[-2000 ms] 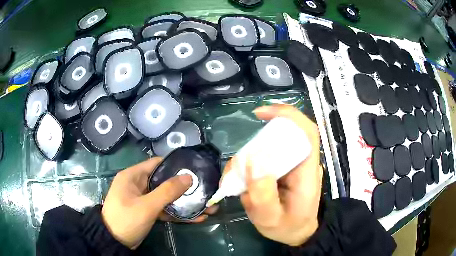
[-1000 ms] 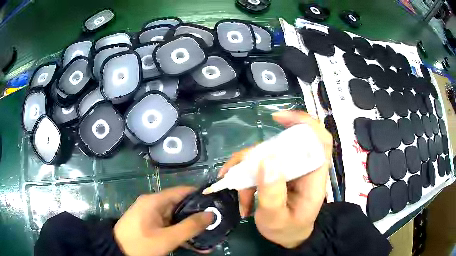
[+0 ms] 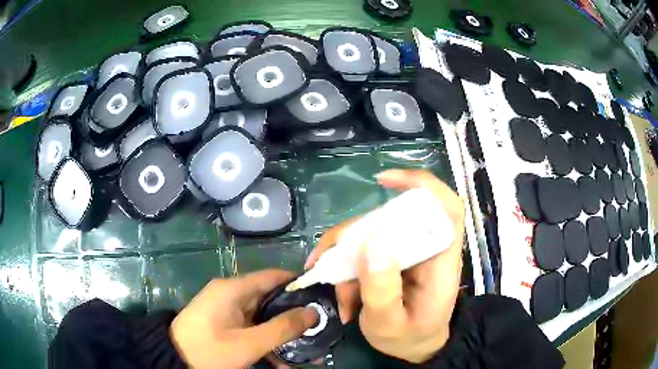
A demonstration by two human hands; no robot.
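My left hand (image 3: 229,321) holds a glossy black plastic housing (image 3: 288,347) low at the middle, with the thumb beside its pale centre ring. My right hand (image 3: 404,288) grips a white glue bottle (image 3: 404,234), tilted down to the left. The nozzle tip is at the housing's upper left rim; whether it touches is hard to tell. Fingers of my right hand are by the housing's right edge. A heap of glued assemblies (image 3: 226,166), grey with white rings and black rims, lies beyond my hands on the clear plastic tray (image 3: 144,249).
White backing sheets (image 3: 505,155) with rows of black pads (image 3: 559,198) lie at the right. Several housings (image 3: 472,22) lie spaced along the far green surface. A cardboard box (image 3: 635,317) is low at the right edge. Blue and yellow items (image 3: 29,108) are at the far left.
From two seconds ago, the housing and my left hand have moved down and right. The nozzle has gone from the housing's lower right rim to its upper left rim.
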